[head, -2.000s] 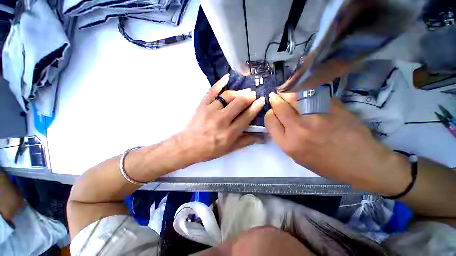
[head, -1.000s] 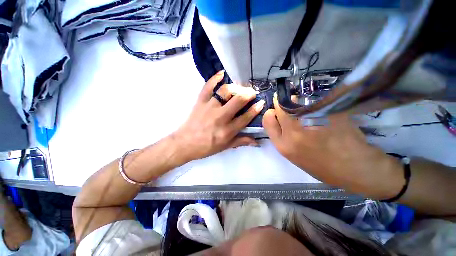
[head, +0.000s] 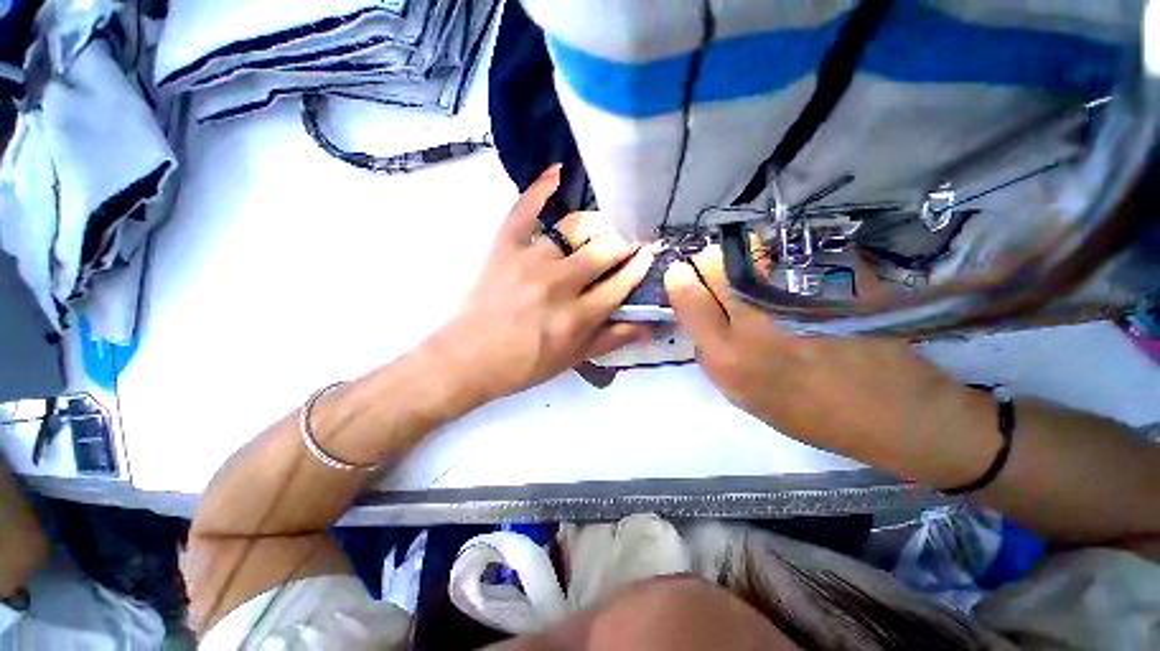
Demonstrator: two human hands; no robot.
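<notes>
A navy fabric panel (head: 532, 112) with a curved left edge lies beside and under the sewing machine (head: 751, 121), which is white with a blue stripe. My left hand (head: 547, 299) presses the navy cloth just left of the needle area, fingers spread, with a black ring on one finger. My right hand (head: 751, 343) is at the cloth's right side, its fingertips close to my left fingertips near the presser foot. The machine partly covers my right fingers, so whether they pinch the cloth is unclear. The stitch point is blurred and mostly hidden.
Folded grey pieces with dark edges (head: 305, 45) lie upper left, with another grey bundle (head: 96, 178) at the far left. A dark patterned cord (head: 382, 159) curves on the white table. A measuring strip (head: 662, 501) runs along the front edge. Another person's arm (head: 19, 547) shows lower left.
The machine's blue stripe and metal parts now show more fully as the view has shifted. My hands remain near the needle. A pale plate edge now shows below my fingers.
</notes>
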